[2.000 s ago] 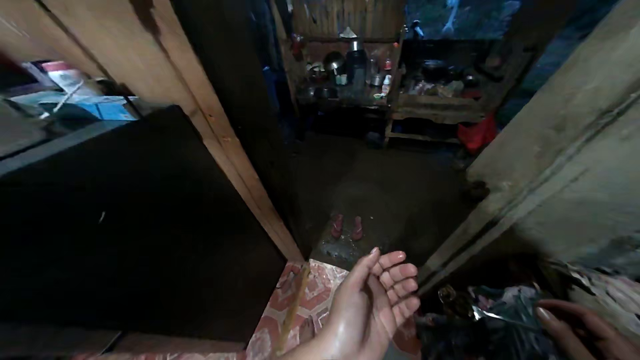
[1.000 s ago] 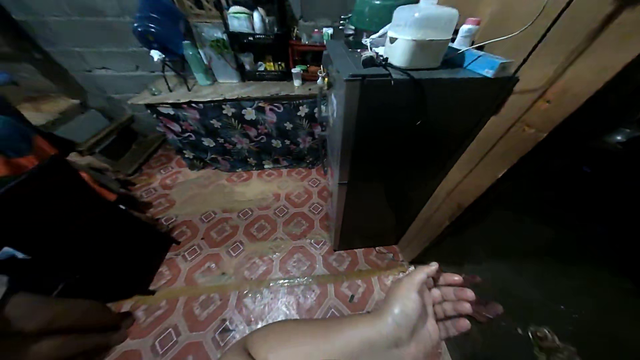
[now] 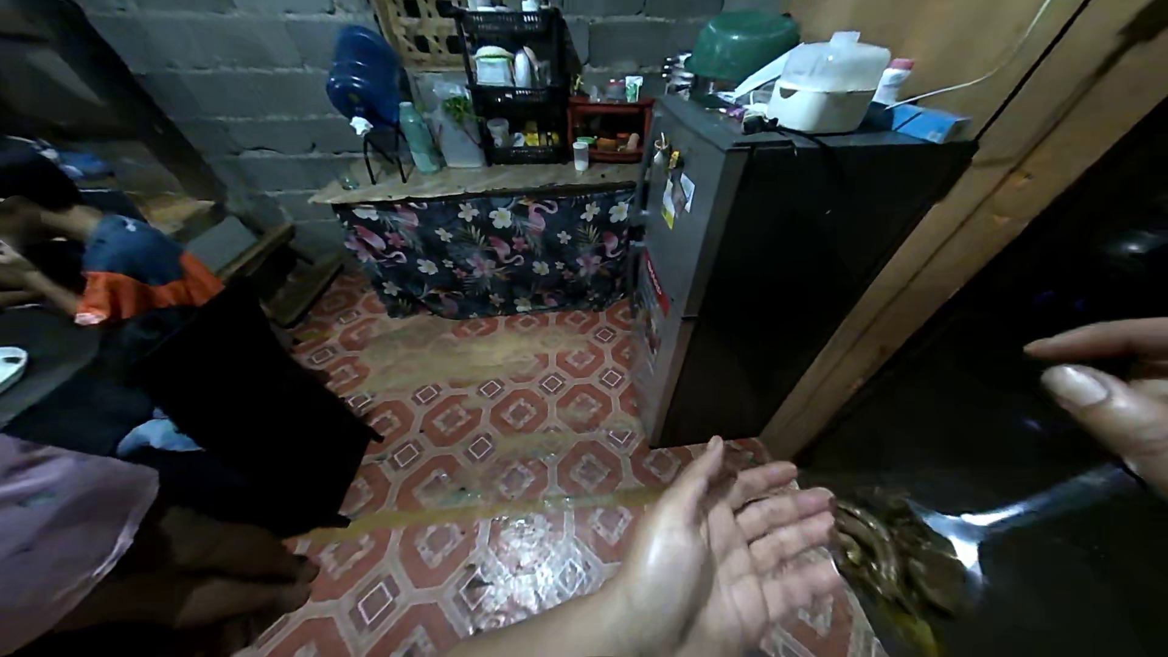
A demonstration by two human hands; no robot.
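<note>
My left hand [image 3: 739,547] is at the lower middle, palm up with its fingers extended, and holds nothing. At the right edge, part of my right hand [image 3: 1109,392] shows, its thumb and a finger apart at the tips; the rest is cut off. Below it, a shiny metal utensil [image 3: 969,538], spoon or fork, runs from the right toward a brownish, blurred mass [image 3: 885,557] beside my left fingertips. Whether my right hand grips the utensil's handle is unclear.
A dark refrigerator [image 3: 812,274] stands beside a wooden door post [image 3: 976,228]. Behind is a counter [image 3: 529,182] with a floral cloth [image 3: 493,251]. At left are a black chair [image 3: 255,401], a seated person [image 3: 146,265] and another person's pink garment [image 3: 64,520]. Patterned flooring [image 3: 511,411] lies between.
The view has swung from the dark doorway to the room with the refrigerator. My left hand stays palm up. My right hand, out of view one second ago, shows again at the right edge.
</note>
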